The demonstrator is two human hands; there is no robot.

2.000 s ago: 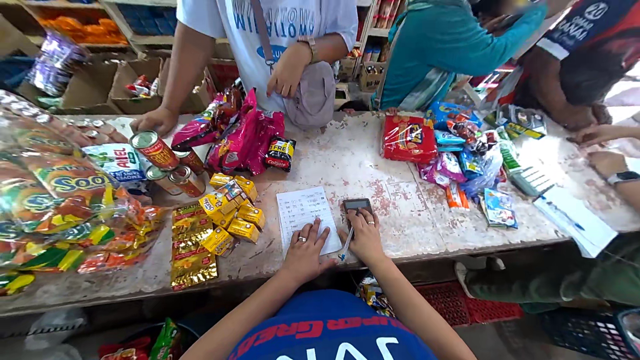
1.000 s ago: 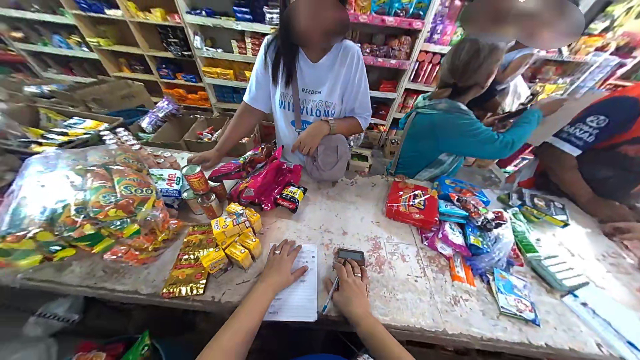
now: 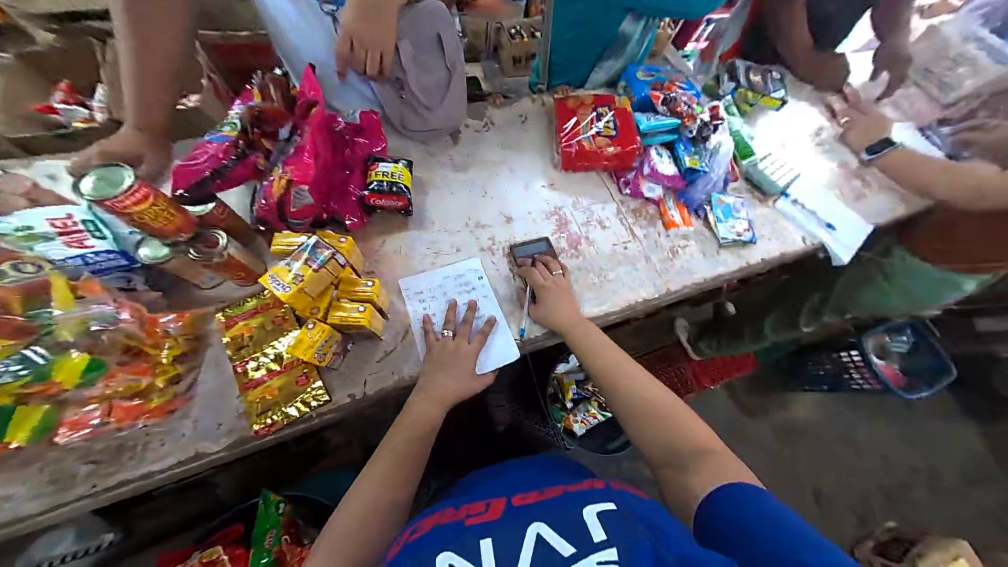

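Note:
My left hand (image 3: 457, 354) lies flat with spread fingers on a sheet of paper (image 3: 445, 287) that bears handwriting. A ring shows on one finger. My right hand (image 3: 549, 293) rests on the lower part of a small dark calculator (image 3: 534, 250), fingers over its keys. A pen (image 3: 525, 311) lies beneath or against the right hand, its blue tip toward the counter edge; whether the fingers grip it is unclear. Left of the paper are small yellow boxes (image 3: 358, 303) and gold foil sachet strips (image 3: 272, 362). A black Colgate pack (image 3: 389, 184) leans by pink plastic packs (image 3: 315, 169).
Tin cans (image 3: 146, 209) and bagged snacks (image 3: 102, 354) cover the left of the worn counter (image 3: 472, 185). A red pack (image 3: 596, 132) and mixed goods stand right of centre. Other people lean at the far side and right end. Below are a bin of packets (image 3: 579, 402) and a blue basket (image 3: 906, 358).
The view has tilted down since a second ago. My left hand stays on the paper and my right hand on the calculator.

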